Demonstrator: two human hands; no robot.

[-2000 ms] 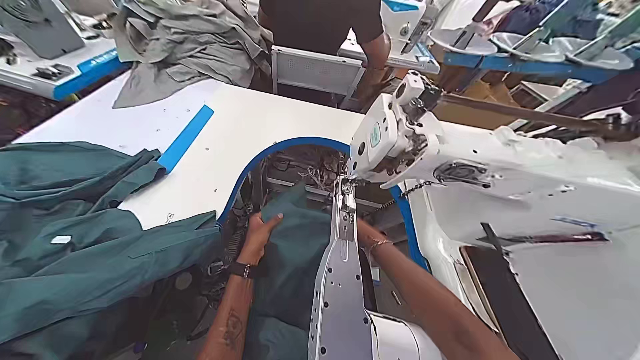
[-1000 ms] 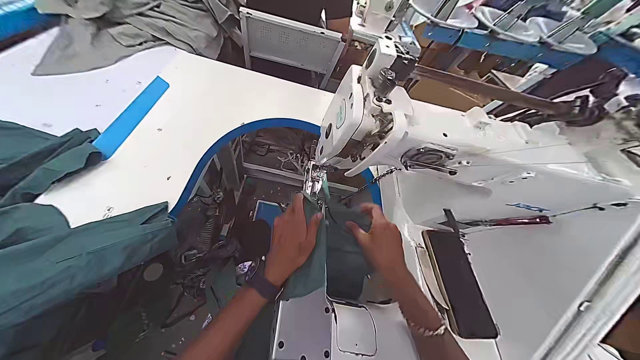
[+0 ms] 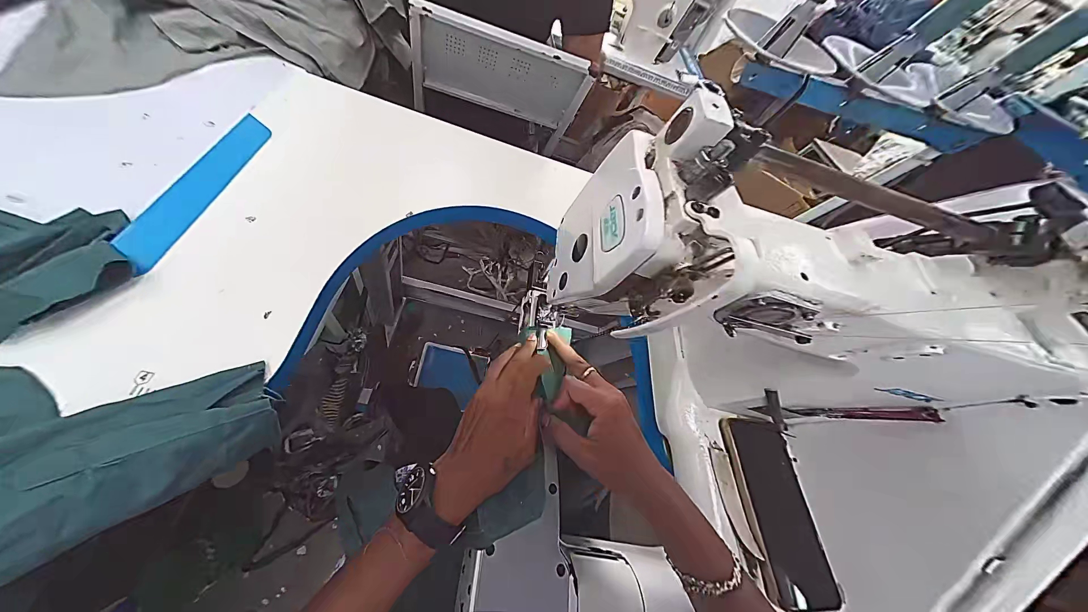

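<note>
Both of my hands are at the presser foot (image 3: pixel 541 333) of a white industrial sewing machine (image 3: pixel 612 221), on its narrow arm bed (image 3: pixel 552 501). My left hand (image 3: pixel 501 416), with a dark watch on the wrist, presses green fabric (image 3: pixel 510 510) against the bed, fingertips just in front of the foot. My right hand (image 3: pixel 599 416) pinches a folded edge of the same fabric from the other side, its index finger beside the foot. Part of the cloth hangs below my left hand. The needle itself cannot be made out.
A white table (image 3: pixel 340 153) with a blue-edged cutout curves around the machine. More green garments (image 3: pixel 127 459) lie at the left, and grey cloth (image 3: pixel 212 42) at the back. A phone-like dark object (image 3: pixel 782 510) rests at the right. A person's arm (image 3: pixel 586 47) shows beyond a metal panel (image 3: pixel 501 64).
My hands were lower and apart on either side of the arm bed; they have come together at the presser foot with the green fabric. The view has shifted closer to the machine.
</note>
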